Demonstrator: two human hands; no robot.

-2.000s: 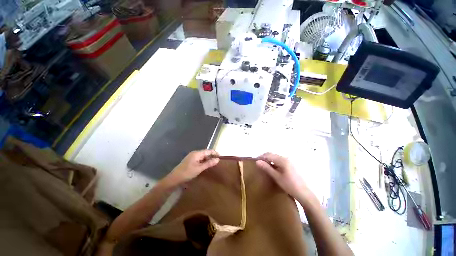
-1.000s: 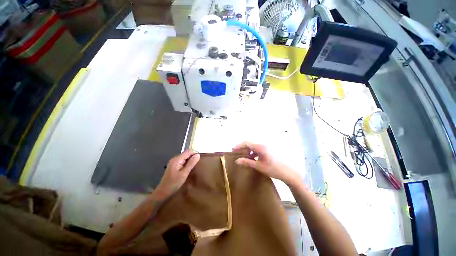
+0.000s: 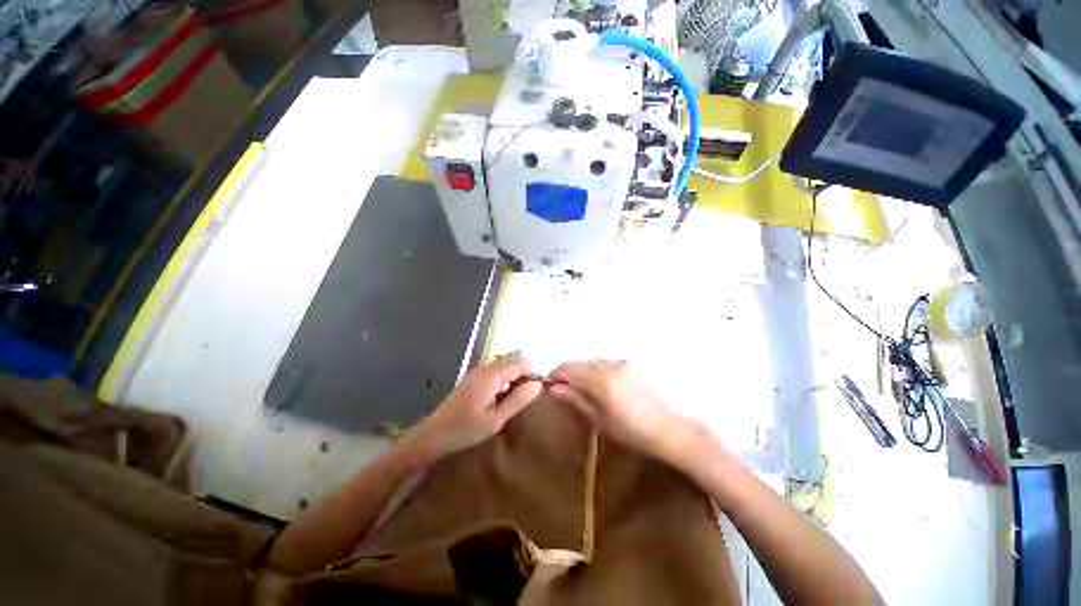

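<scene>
A large brown bag body (image 3: 533,474) hangs from both hands over the table's front edge and my lap. A narrow tan binding strip (image 3: 590,497) runs down it, its top end covered by my right hand. My left hand (image 3: 492,400) pinches the bag's top edge at the centre. My right hand (image 3: 605,400) pinches the same edge close beside it, fingertips nearly touching. The edge between them is mostly hidden. A dark opening (image 3: 492,563) shows lower down in the bag.
The white sewing machine head (image 3: 551,178) stands beyond my hands, with a grey plate (image 3: 385,314) to its left. At right are a control panel (image 3: 899,128), slim metal tool (image 3: 865,411), black cable (image 3: 915,373), red-handled screwdriver (image 3: 982,455) and tape roll (image 3: 963,310). Brown bag bodies (image 3: 83,509) lie left.
My hands have come together from holding the top edge spread apart. My right hand now covers the top of the binding strip. The camera view has also shifted.
</scene>
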